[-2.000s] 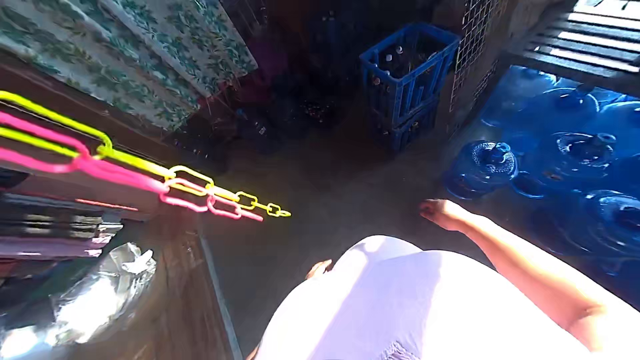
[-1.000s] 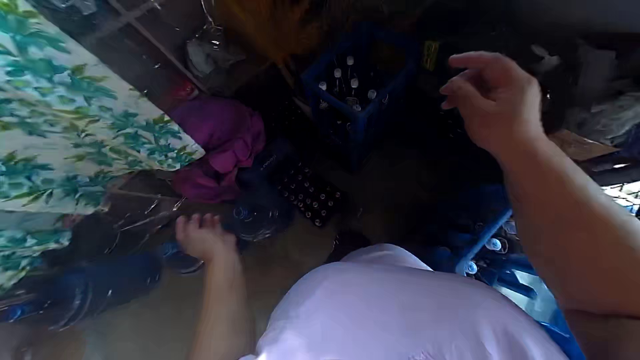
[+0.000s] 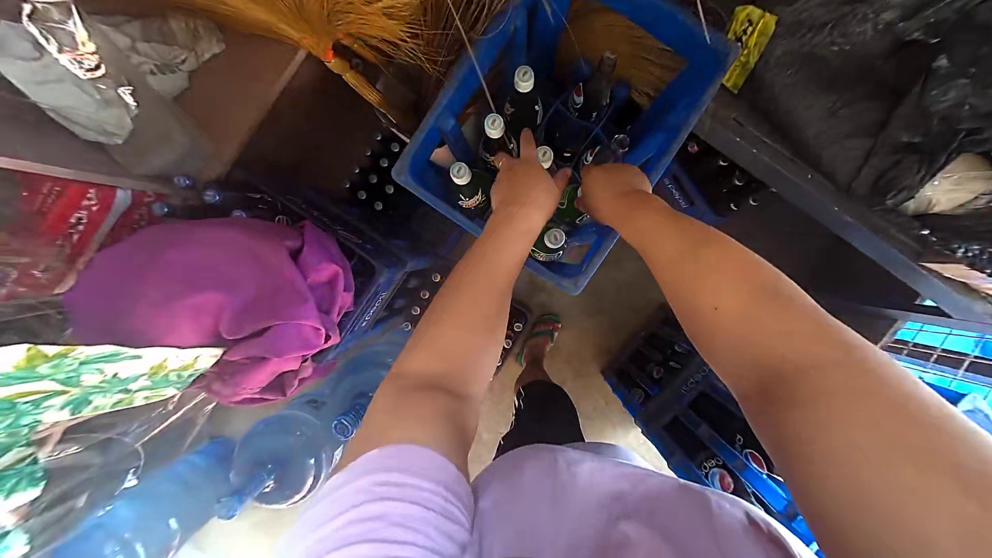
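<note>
A blue plastic bottle crate point(image 3: 573, 275) stands at top centre, holding several glass bottles, some with white caps. My left hand point(image 3: 527, 182) reaches down among the capped bottles, its fingers around a white-capped bottle point(image 3: 545, 157); whether they grip it is hard to tell. My right hand point(image 3: 616, 190) is just to the right, at a dark bottle point(image 3: 618, 145) in the same crate, its fingertips partly hidden. Left of my left hand are a green glass bottle point(image 3: 470, 194) and another capped bottle point(image 3: 494, 128). A further capped bottle point(image 3: 553, 240) stands at the crate's near corner.
A purple cloth point(image 3: 209, 287) lies over crates at the left. Large clear blue water jugs point(image 3: 283, 457) are at lower left. More bottle crates point(image 3: 659, 395) stand at right. A straw broom point(image 3: 341, 31) hangs above; a wooden shelf edge point(image 3: 837, 209) runs along the right.
Both hands, apart and away from the crate one second ago, have come together among its bottles. The view has moved much closer to the crate.
</note>
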